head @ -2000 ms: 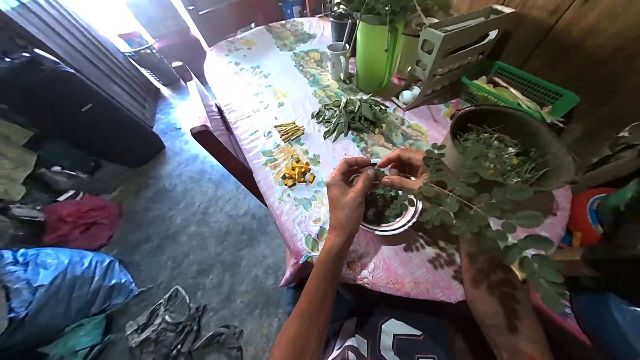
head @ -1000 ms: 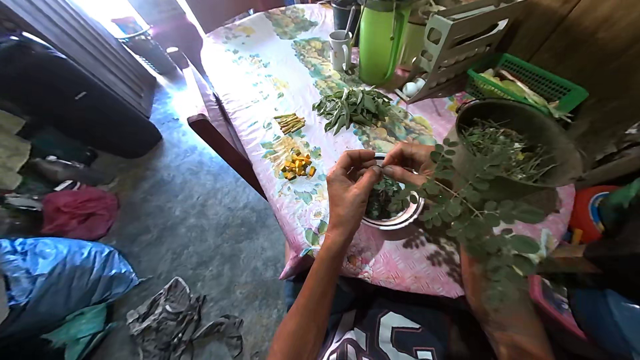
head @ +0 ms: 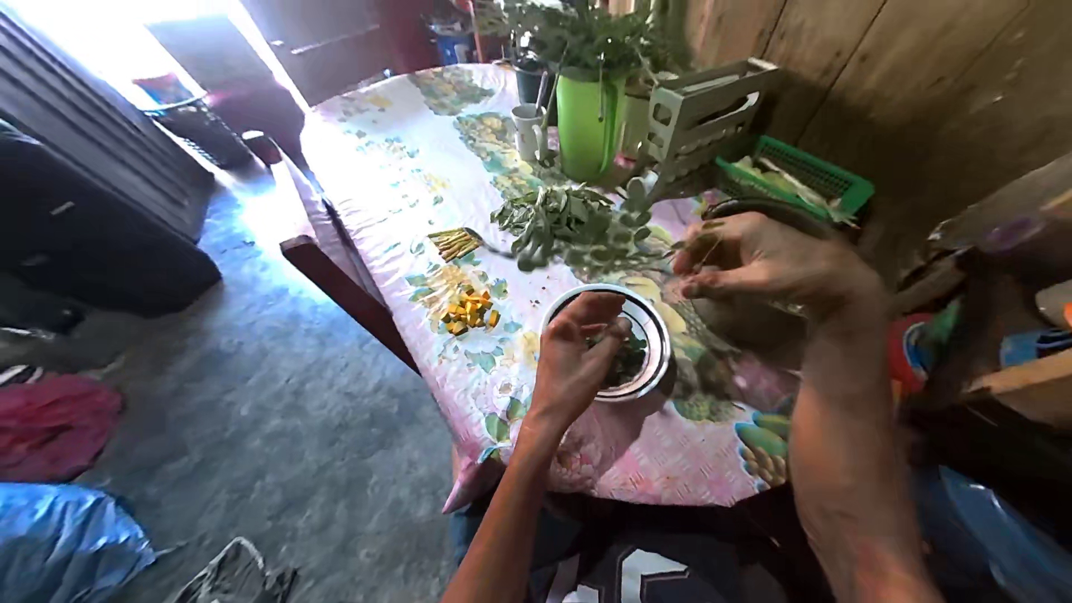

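My left hand (head: 584,352) is over a white enamel bowl (head: 656,368) with a dark rim, fingers curled; whether it holds any leaves cannot be told. Dark green leaves (head: 626,362) lie in the bowl. Raised to the right of the bowl, my right hand (head: 754,255) pinches the stem of a leafy sprig (head: 641,222), whose leaves stretch left over the table. Behind the bowl is a pile of green leaves (head: 557,219). Left of it lie a bundle of cut stalks (head: 455,243) and a heap of orange-yellow cubes (head: 471,312).
A large dark pot (head: 737,322) sits right of the bowl, partly behind my right hand. Farther back stand a green pitcher (head: 590,126), a white mug (head: 528,132), a slatted rack (head: 712,117) and a green plastic basket (head: 854,188). A wooden chair (head: 343,297) adjoins the table's left edge.
My right hand has moved from beside my left hand over the bowl to the right, and is raised. The leafy sprig, which hung to the right over my forearm, now extends left from my right hand.
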